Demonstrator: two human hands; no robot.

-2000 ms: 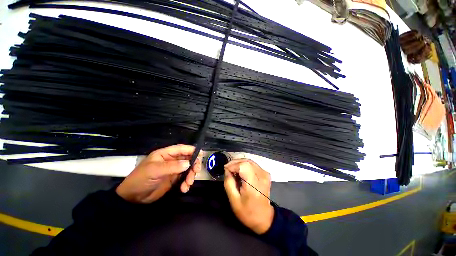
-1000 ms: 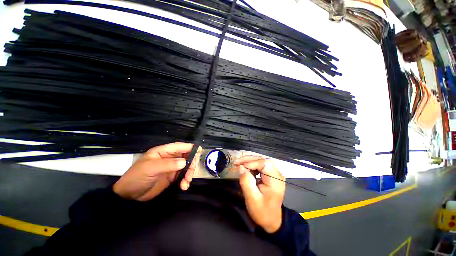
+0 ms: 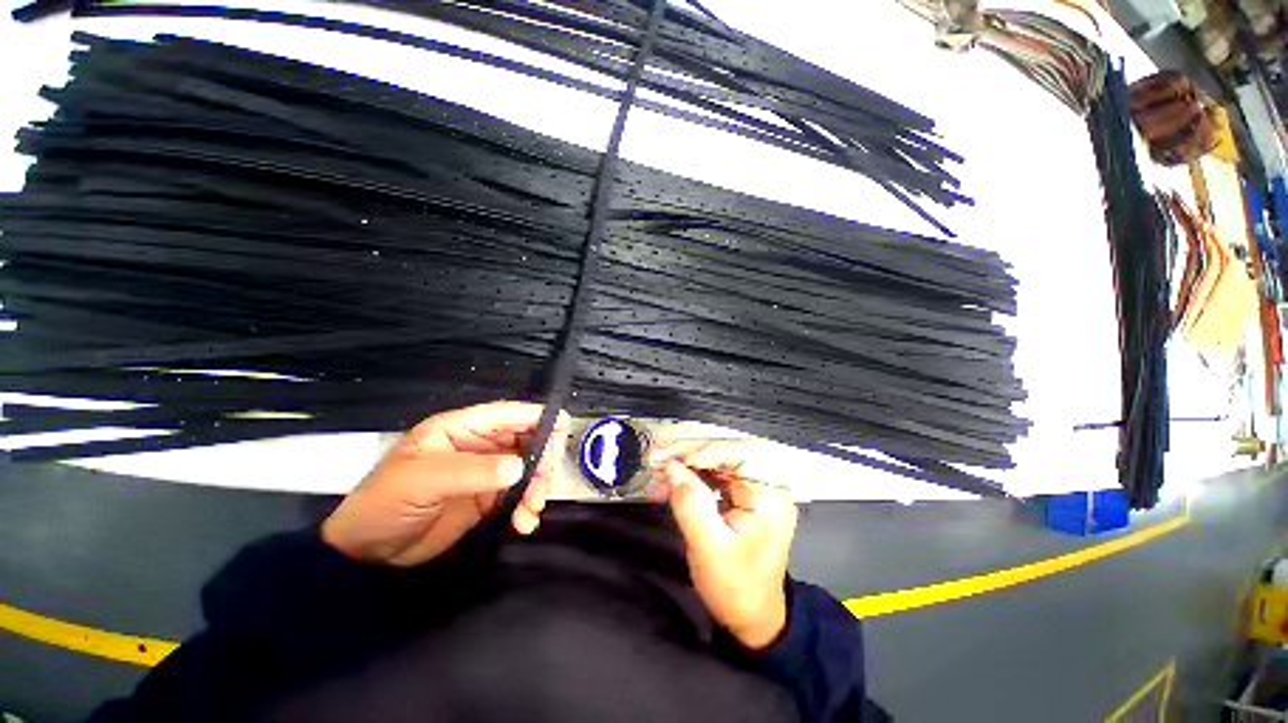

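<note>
My left hand [image 3: 449,483] holds a long black leather strap [image 3: 583,283] between thumb and fingers near its lower end. The strap stands up from the hand and crosses in front of the main strap pile [image 3: 325,240]. My right hand [image 3: 735,523] is just right of the paint pot [image 3: 612,455], thumb and forefinger pinched on a thin applicator, of which only a faint part shows. The round pot has a glossy dark inside with a bright reflection and sits at the near table edge on a pale board [image 3: 562,487].
A smaller strap bundle [image 3: 791,106] lies beyond the main pile. More black straps [image 3: 1134,283] lie at the right, beside orange-tan leather pieces [image 3: 1222,304] and a brown item [image 3: 1172,120]. A blue bin [image 3: 1086,511] stands below the table's right part.
My right hand has moved a little to the right from over the pot's rim. The applicator's dark shaft, clear before, now hardly shows. My left hand and the strap have barely moved.
</note>
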